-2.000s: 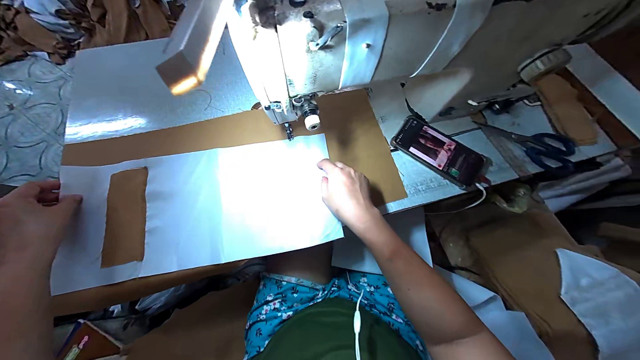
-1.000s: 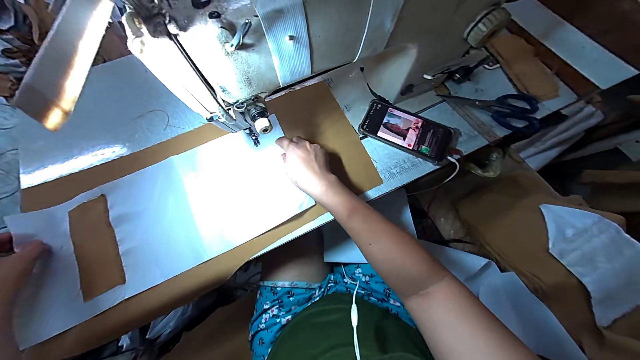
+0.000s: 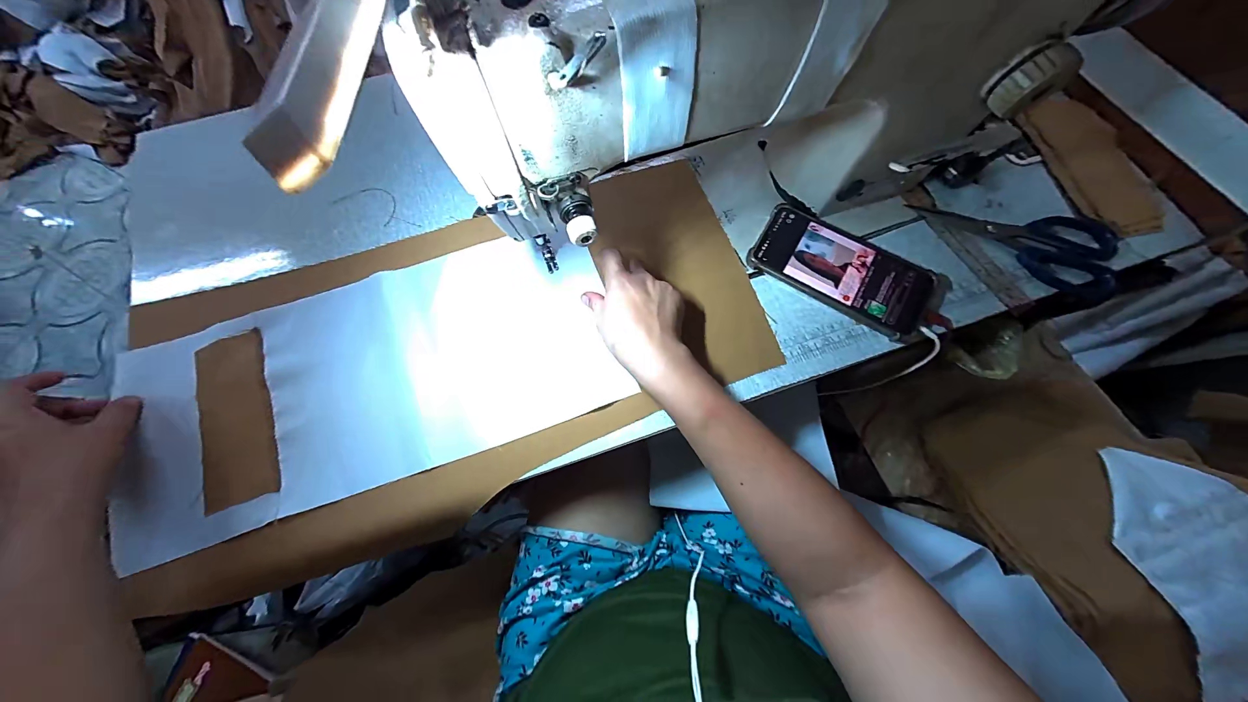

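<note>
A long white fabric panel [image 3: 341, 390] lies over a larger brown fabric piece [image 3: 692, 244] on the sewing machine's bed. Near its left end is a small brown fabric strip [image 3: 239, 424]. The panel's right end reaches the presser foot [image 3: 548, 255] of the sewing machine [image 3: 546, 97]. My right hand [image 3: 639, 312] rests on the right edge of the white panel, fingertips pressed down just right of the foot. At the far left my left hand [image 3: 68, 439] touches the panel's left edge, thumb on top; its other fingers are partly hidden, so its hold is unclear.
A lit phone [image 3: 843, 273] with a white cable lies right of the brown fabric. Beyond it are scissors with blue handles [image 3: 1068, 253] and a ruler. A lamp [image 3: 317, 97] hangs at upper left. Fabric scraps [image 3: 185, 58] are heaped behind, and stacked brown pieces [image 3: 1014, 468] lie at right.
The fabrics and both hands keep nearly the same arrangement around the presser foot. The view has swung and shifted between frames.
</note>
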